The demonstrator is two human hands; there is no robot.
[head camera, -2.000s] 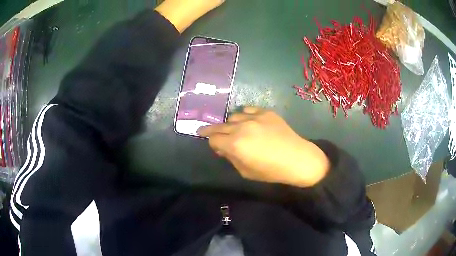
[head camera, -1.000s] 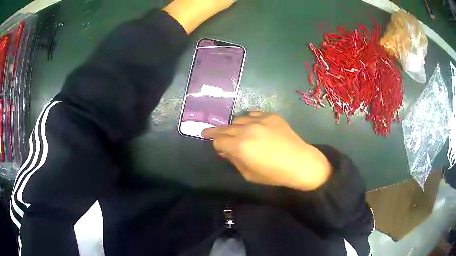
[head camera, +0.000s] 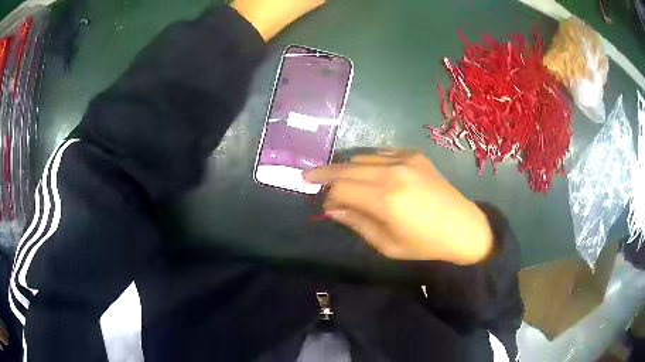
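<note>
A smartphone point(head camera: 304, 120) with a pinkish lit screen lies upright in front of me, white at its lower end. My right hand point(head camera: 399, 201), bare and blurred, is at its lower right corner; one fingertip is on or just over the screen's white part. The other fingers are curled. A small thin red thing point(head camera: 323, 217) shows at their tips; whether it is gripped is unclear. My left hand point(head camera: 283, 13) is cut off by the top edge; only the wrist area shows, above the phone, and its fingers are hidden.
A tangled heap of red strips point(head camera: 506, 106) lies right of centre. Beyond it are a bag of orange-tan parts point(head camera: 576, 63) and a flat clear plastic bag point(head camera: 601, 177). A clear ribbed tray point(head camera: 18, 127) with red parts is at the far left. A cardboard box point(head camera: 569, 293) is at lower right.
My right hand has moved slightly right, its fingertip shifting across the white part of the screen. The small red thing now shows at its fingers. The view has shifted slightly.
</note>
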